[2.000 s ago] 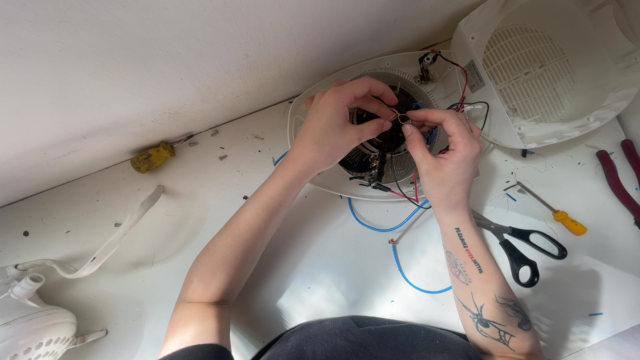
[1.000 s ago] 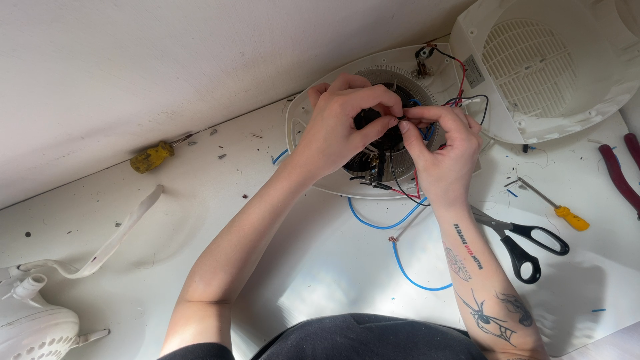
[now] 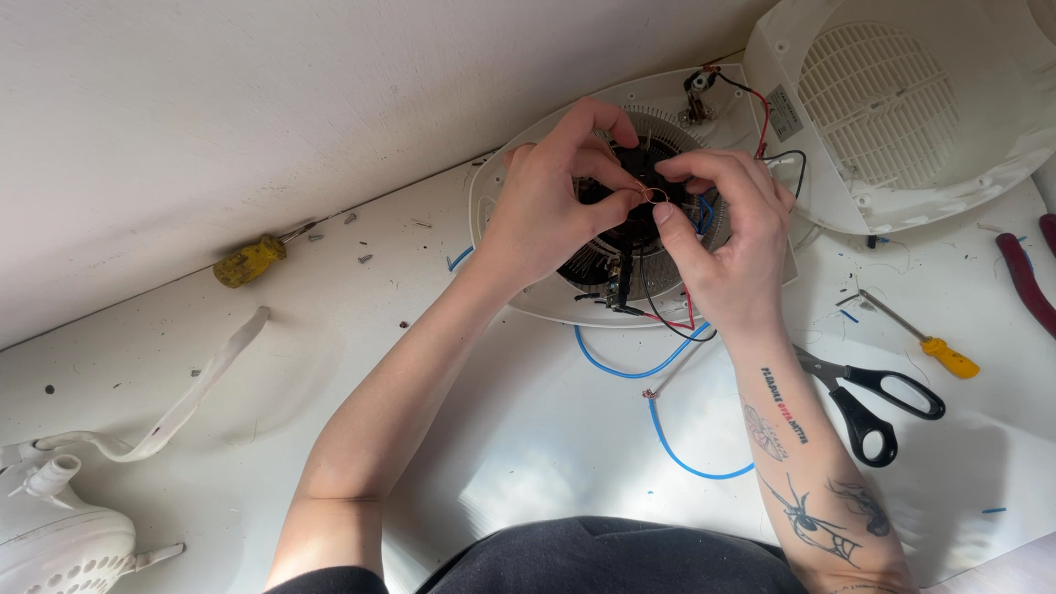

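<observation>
My left hand pinches a thin bare copper wire, bent into a small loop, between thumb and index finger. Close by on the right is my right hand, its thumb and fingers apart at the loop's edge; whether the thumb touches the wire cannot be told. Both hands are over an opened fan heater body in white plastic, with a round coil element and black centre. Red and black wires come out at its lower edge. A blue insulated wire curves out below it.
A white grille housing stands at the upper right. Black-handled scissors lie beside my right forearm, with a yellow screwdriver and red-handled pliers further right. Another yellow screwdriver lies by the wall. A white perforated plastic part sits lower left.
My right fingers have spread and drawn slightly away from my left fingertips. The copper loop between the hands shows again, after being hidden one second ago.
</observation>
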